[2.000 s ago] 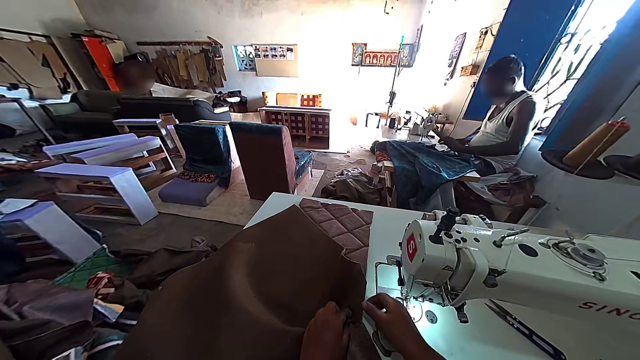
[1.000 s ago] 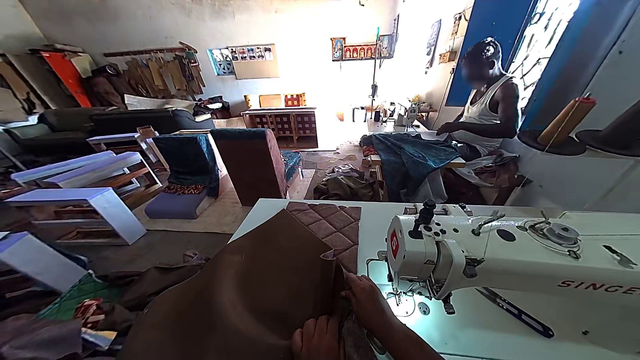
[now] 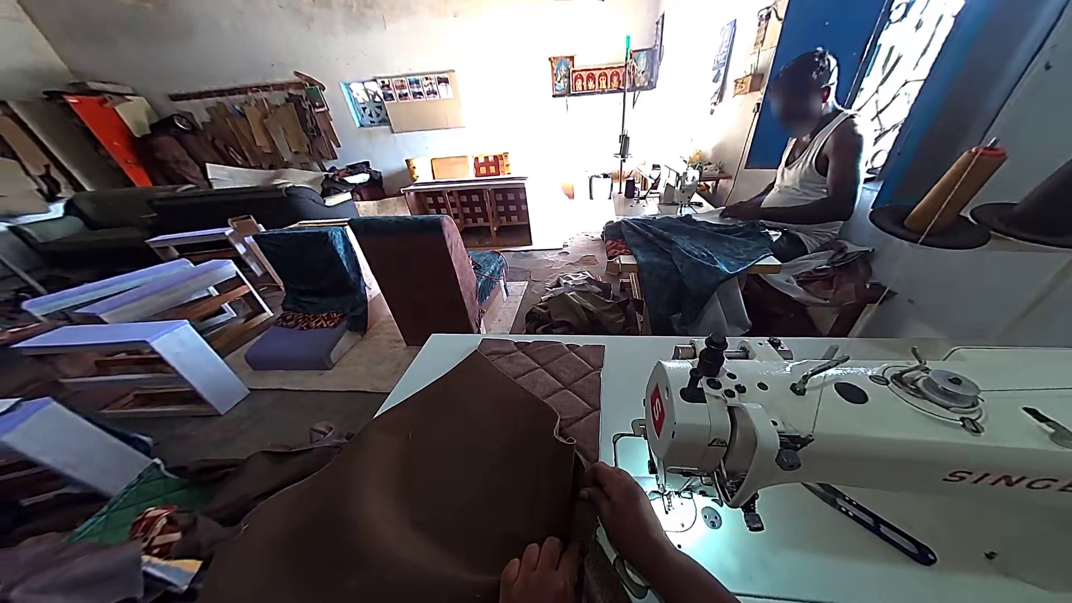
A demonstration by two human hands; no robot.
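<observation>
A large brown sheet of upholstery material [image 3: 435,469] lies over the left part of the white sewing table, on a quilted brown piece [image 3: 553,377]. Near the bottom edge, my left hand [image 3: 540,574] presses on the sheet close to its right edge, fingers spread. My right hand [image 3: 624,511] pinches that same edge a little higher up, left of the needle area. A white Singer sewing machine [image 3: 804,435] stands to the right, its lamp lighting the table. Behind my right forearm, a dark-handled cutting tool [image 3: 875,523] lies under the machine arm.
Thread cones [image 3: 959,193] stand at the right. Ahead, a person [image 3: 816,159] sits at another machine with blue-green fabric [image 3: 687,260]. Upholstered chair parts [image 3: 414,276] and white-purple frames [image 3: 159,352] stand to the left. Fabric is heaped on the floor [image 3: 582,310] beyond the table.
Between two seconds and one second ago, my right hand moved up along the brown sheet's edge, away from the needle area. The seated person's head is lowered more than two seconds ago.
</observation>
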